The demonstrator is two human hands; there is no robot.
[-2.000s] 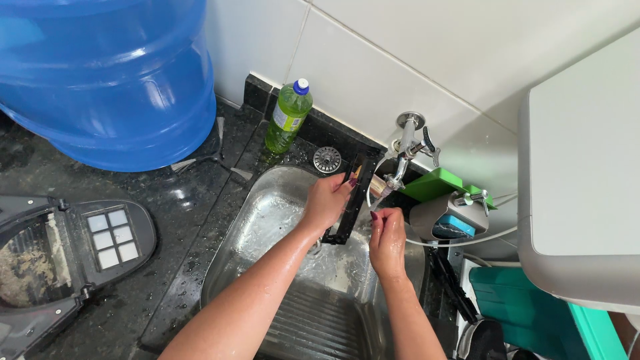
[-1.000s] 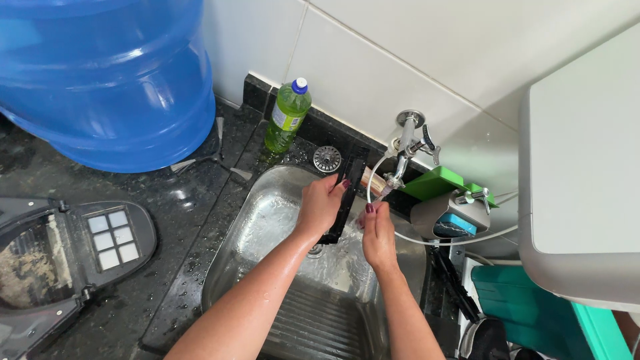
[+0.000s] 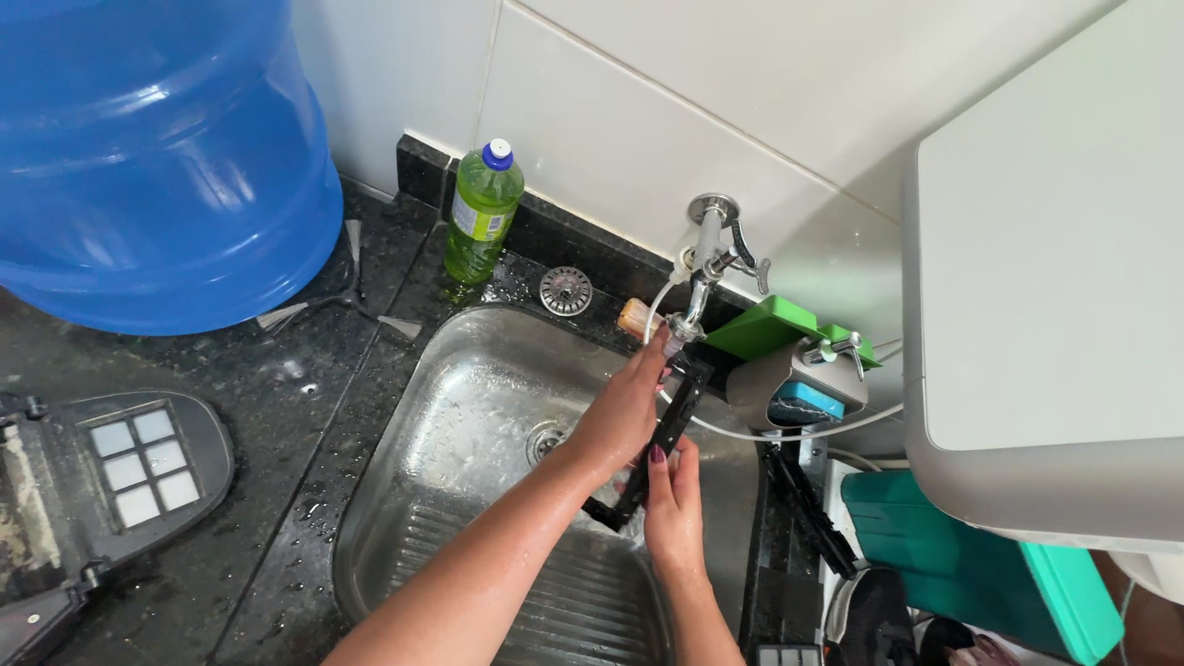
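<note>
Over the stainless steel sink, both hands are at a narrow black plastic frame piece. My left hand reaches up to the spout of the chrome faucet, beside the piece's upper end; whether its fingers grip the piece is hidden. My right hand holds the piece lower down, thumb on its face. Water runs down around the piece. An orange-brown object lies by the faucet. A metal sink strainer rests on the rim ledge, near a bottle of green liquid.
On the left stand a large blue water jug and a grey robot-vacuum part with a filter window. A three-armed side brush lies between. At right are a holder with a blue sponge, a black strip and a white appliance.
My left hand has moved up to the faucet spout. My right hand has moved down from the hose area onto the black piece, which now slants lower in the sink.
</note>
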